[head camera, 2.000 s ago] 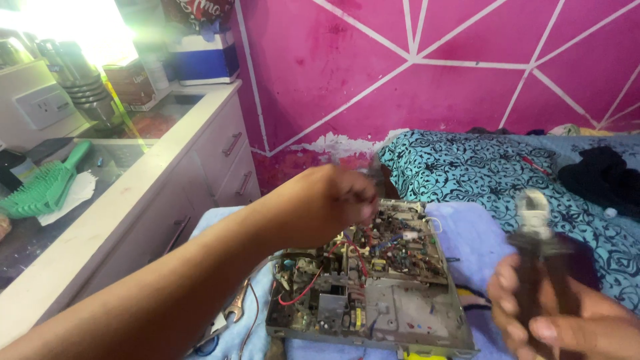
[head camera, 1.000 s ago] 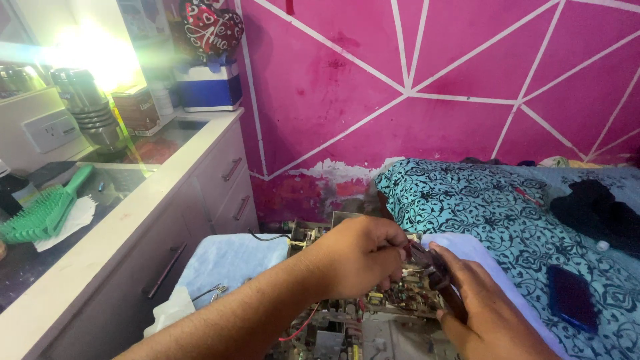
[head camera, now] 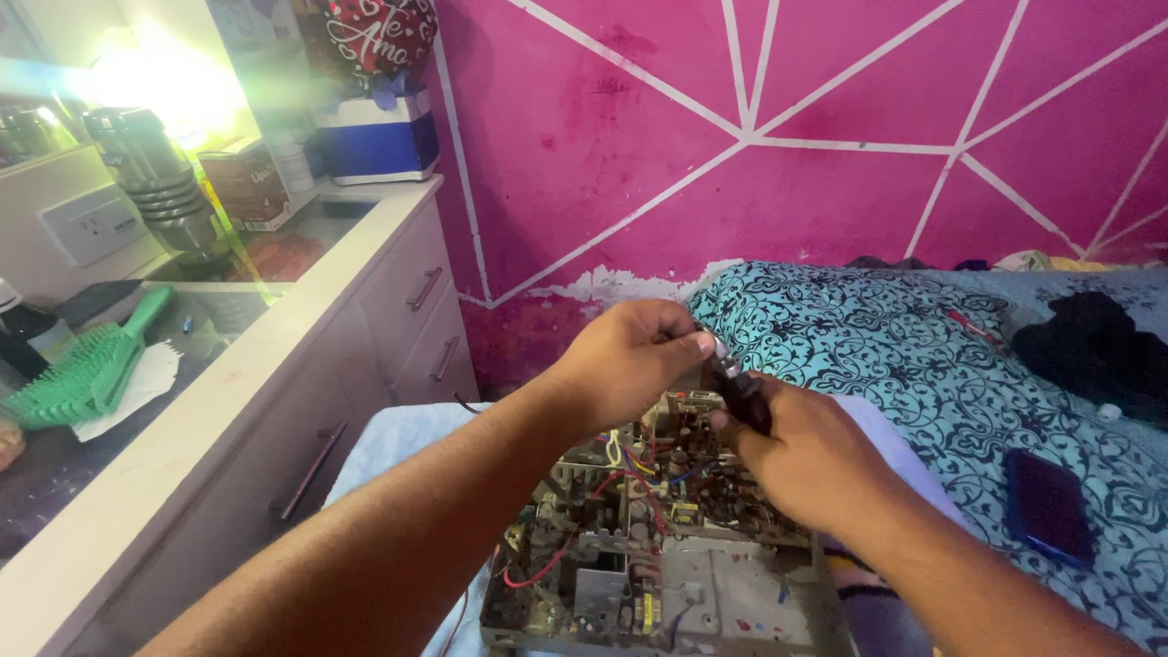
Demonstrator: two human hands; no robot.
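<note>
My right hand [head camera: 794,447] grips dark-handled pliers [head camera: 741,388] above the back of an opened electronic chassis [head camera: 739,593]. The metal jaws point up and left, toward the fingertips of my left hand [head camera: 639,356]. Those fingertips are pinched together at the jaws; a small dark piece seems to be between them, too hidden to name. Below both hands lies the chassis with its dusty circuit boards, and a red wire [head camera: 538,577] loops over its left half. A light blue towel [head camera: 388,447] is under the chassis.
At the left stands a white dresser [head camera: 365,319] with a green hairbrush [head camera: 91,374] and a steel thermos [head camera: 160,182]. On the right, a bed with a patterned teal cover [head camera: 849,347] holds a phone [head camera: 1049,506] and a black cloth [head camera: 1095,351]. Behind is a pink wall [head camera: 593,119].
Two seconds ago the pliers were held up at the right, apart from my left hand. Now they are over the chassis, with both hands close together. Both hands have come up off the boards since one second ago.
</note>
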